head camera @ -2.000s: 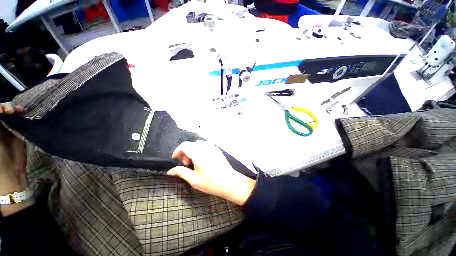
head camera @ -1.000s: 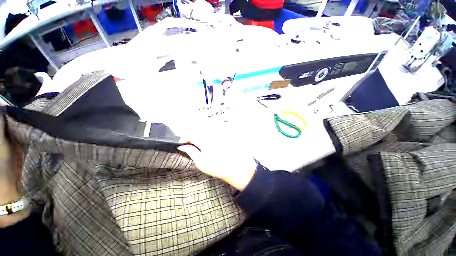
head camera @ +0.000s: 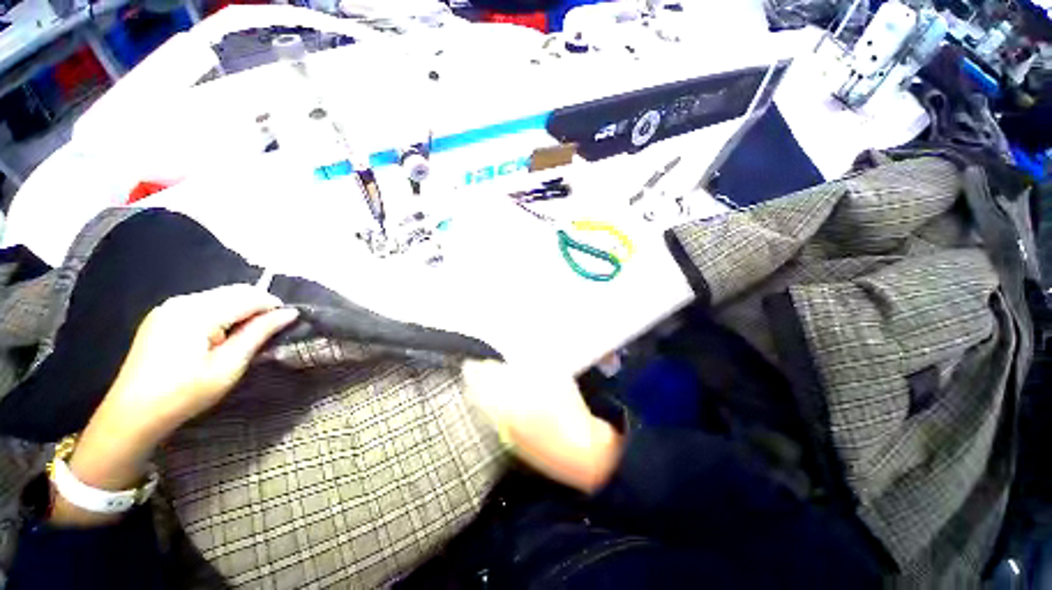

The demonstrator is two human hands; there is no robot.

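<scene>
The checked garment body (head camera: 335, 473) lies over my lap and the table's front edge. Its black facing (head camera: 138, 288) is turned up at the left. My left hand (head camera: 196, 352) pinches the dark edge strip (head camera: 381, 328) between thumb and fingers, close to a short pale strip (head camera: 264, 280). My right hand (head camera: 536, 421) is at the right end of the same dark edge, its fingers blurred on the cloth. The white sewing machine's needle area (head camera: 387, 231) is behind the cloth, apart from it.
Snips with green and yellow loops (head camera: 591, 256) lie under the machine arm, beside a small dark tool (head camera: 542, 191). A second checked garment with dark edges (head camera: 911, 311) hangs at the right. Another machine (head camera: 886, 52) stands at the upper right.
My left hand has come in from the far left edge to the dark edge strip. The view has shifted, so the machine and snips sit further left. The facing's edge is folded over.
</scene>
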